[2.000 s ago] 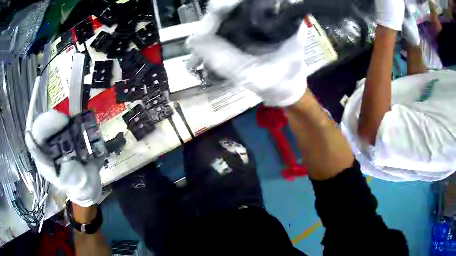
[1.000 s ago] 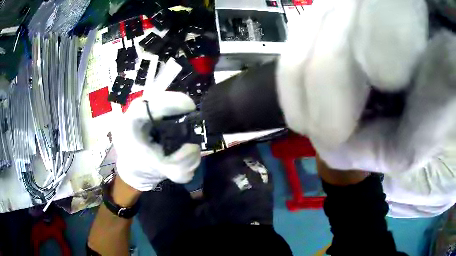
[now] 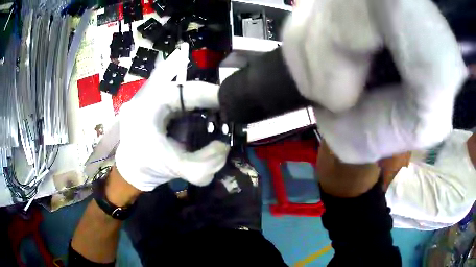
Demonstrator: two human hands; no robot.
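My left hand (image 3: 167, 135), in a white glove, is closed around a black plastic fitting (image 3: 190, 129) near the middle of the view. A pale strip end (image 3: 175, 65) sticks up beyond the fingers, and a thin dark wire stands by the fitting. My right hand (image 3: 370, 83), gloved and large at the upper right, grips a thick black electric screwdriver (image 3: 261, 88). The screwdriver points left, with its front end close to the fitting. Whether the tip touches a screw cannot be seen.
Black fittings (image 3: 143, 61) lie scattered on the bench over red squares. Silver profiles (image 3: 44, 78) with looped wires lie at left. The screw feeder (image 3: 256, 41) stands behind the screwdriver. A red stool (image 3: 276, 177) and another person's white sleeve (image 3: 438, 193) are at right.
From two seconds ago, both hands came together and the screwdriver came down to the fitting. Since one second ago, the hands have shifted only slightly and the view has moved a little.
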